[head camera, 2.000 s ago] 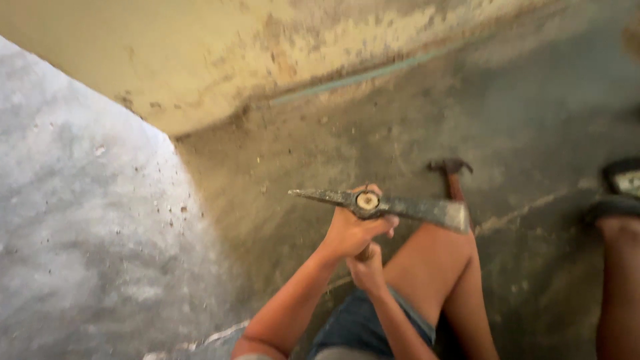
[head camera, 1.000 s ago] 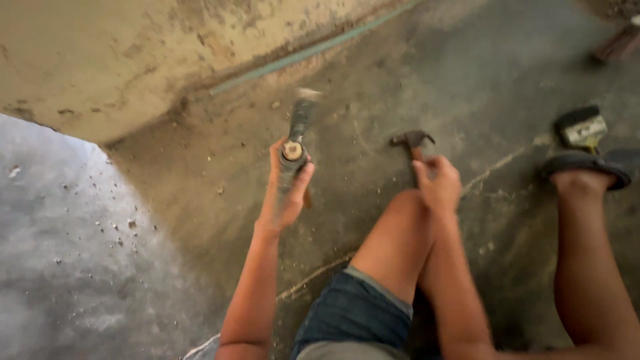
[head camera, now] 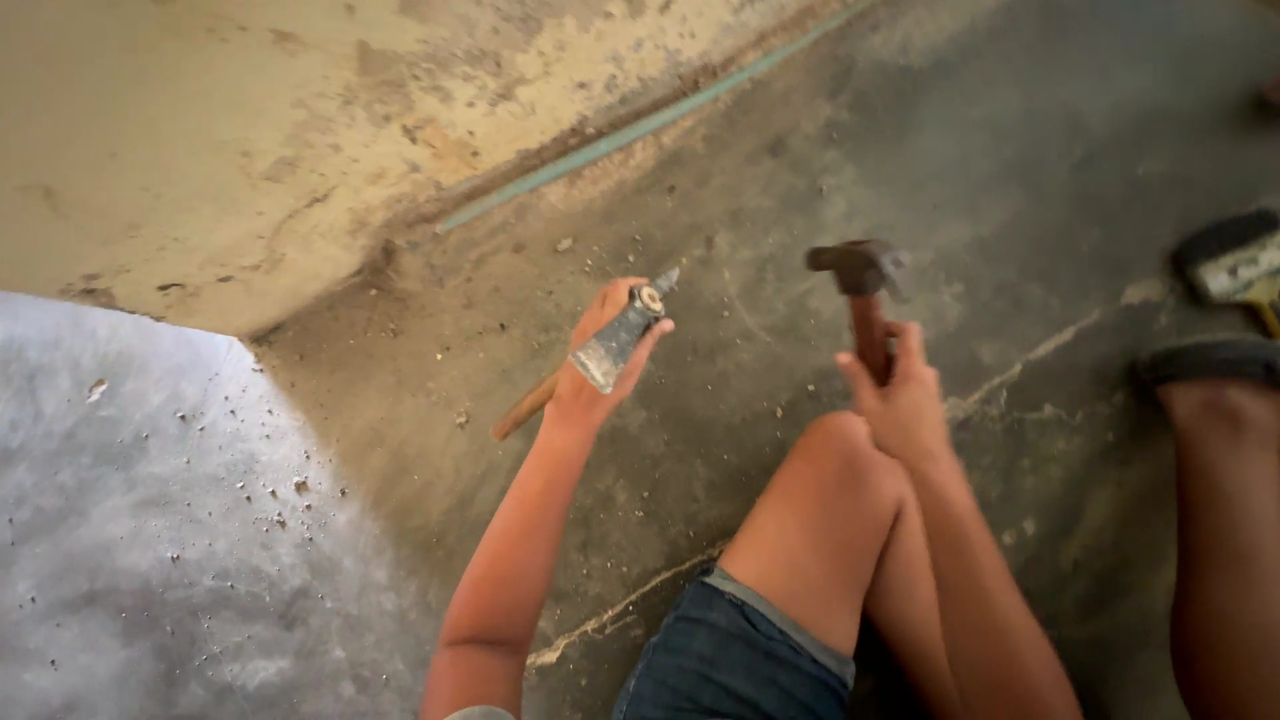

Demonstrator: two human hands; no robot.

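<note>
My left hand (head camera: 600, 350) grips a small pick mattock (head camera: 618, 345) near its metal head. The broad blade points down toward my wrist, the narrow pointed end faces up and right, and the wooden handle sticks out at the lower left. My right hand (head camera: 900, 400) is closed around the reddish handle of a claw hammer (head camera: 862, 268), beside my raised knee. The hammer head faces away from me, its claw to the right and a little blurred. The two tools are apart.
A peeling yellow wall (head camera: 300, 150) meets the concrete floor (head camera: 720, 390) ahead, with a green strip (head camera: 650, 122) along its base. Crumbs of debris lie at the left. A long crack crosses the floor. At the right are a sandalled foot (head camera: 1215, 365) and a broad brush (head camera: 1235, 265).
My right hand left the mattock, took hold of the hammer from the floor and lifted it. The mattock has turned in my left hand, its blade now toward my wrist.
</note>
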